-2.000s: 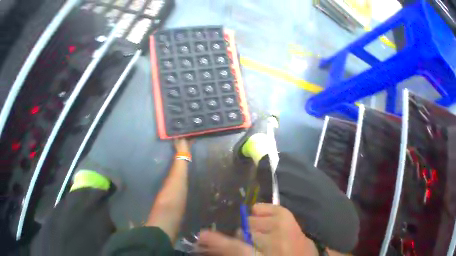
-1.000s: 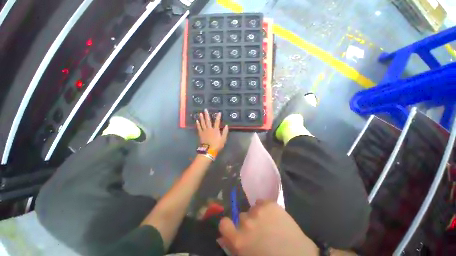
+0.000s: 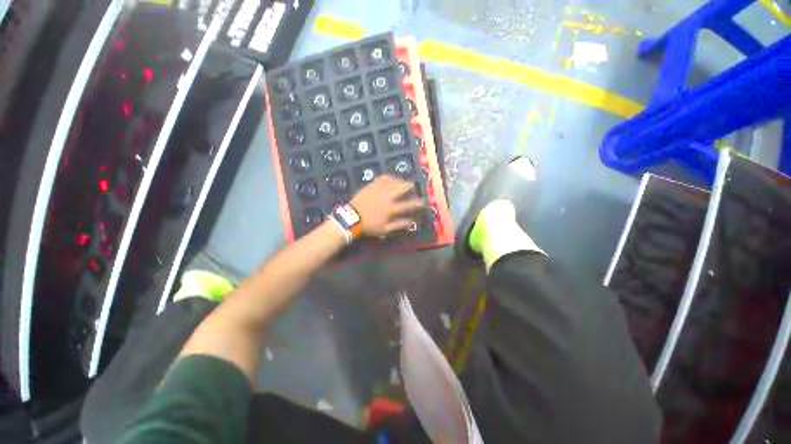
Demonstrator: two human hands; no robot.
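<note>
A black parts tray with small round parts in its pockets lies on top of a red parts tray on the floor between my feet. My left hand is over the lower right pockets of the black tray, fingers spread and slightly blurred. Whether it touches a part is hidden. A curled white paper sheet stands up at the bottom centre. My right hand is not visible. A small blue tip shows at the bottom edge beside the paper.
Black racks with pale edge strips stand on the left, and more racks on the right. A blue plastic stool is at the upper right. My shoes and knees flank the trays. Yellow lines cross the floor.
My left hand has moved from the black tray's lower left pockets to its lower right. The trays look tilted and further left in view. My right hand has dropped out of the picture.
</note>
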